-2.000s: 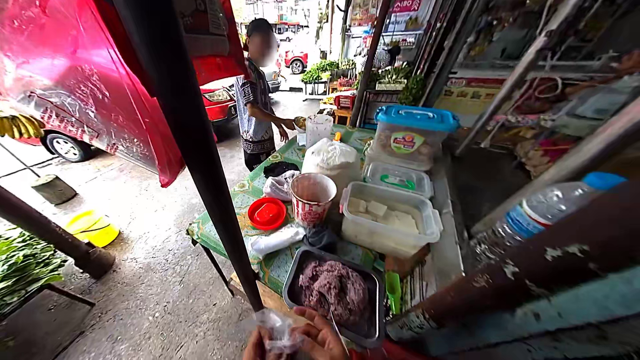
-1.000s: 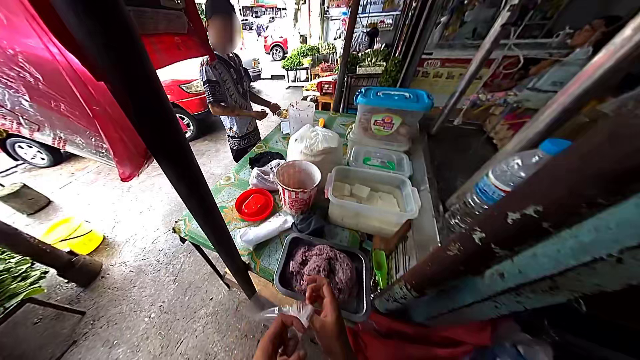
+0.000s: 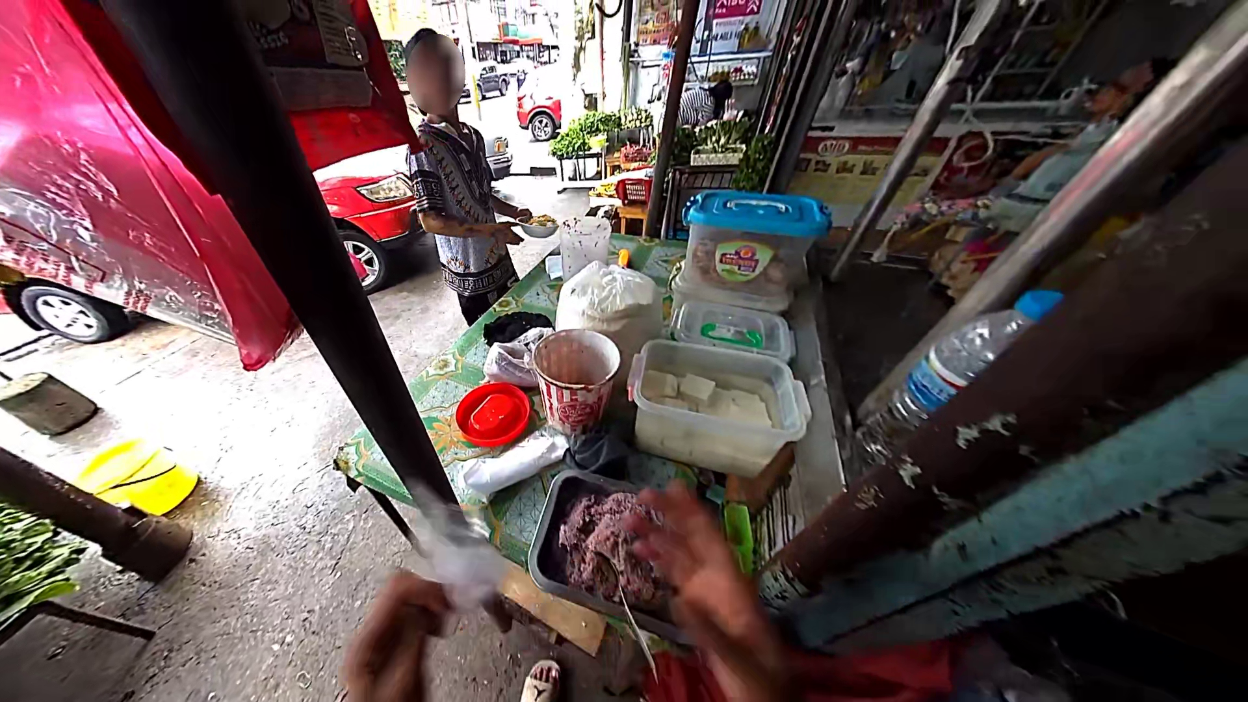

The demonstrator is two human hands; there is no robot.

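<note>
My left hand point(image 3: 400, 629), blurred, grips a clear plastic bag point(image 3: 458, 561) at the bottom, left of the tray. My right hand point(image 3: 712, 585) is raised with its fingers spread over the right edge of a grey tray point(image 3: 542, 546), and nothing shows in it. Purple shredded paste point(image 3: 600, 536) fills the tray, and a thin string or stick point(image 3: 639, 624) hangs over its near rim. Behind the tray lie a rolled white plastic bag point(image 3: 517, 465) and a dark cloth or bag point(image 3: 597, 455). A green plastic-handled tool point(image 3: 738, 536) lies right of the tray.
On the table point(image 3: 429, 390) stand a red-and-white bucket point(image 3: 575, 405), a red lid point(image 3: 493, 413), a tub of white blocks point(image 3: 702, 444) and a blue-lidded box point(image 3: 746, 258). A dark pole point(image 3: 292, 253) crosses at left. A water bottle point(image 3: 951, 366) is at right. A person point(image 3: 458, 195) holds a bowl point(image 3: 537, 226).
My hands were close together at the plastic bag in the earlier frames; now they are apart. The right hand has let go of the bag and spread its fingers.
</note>
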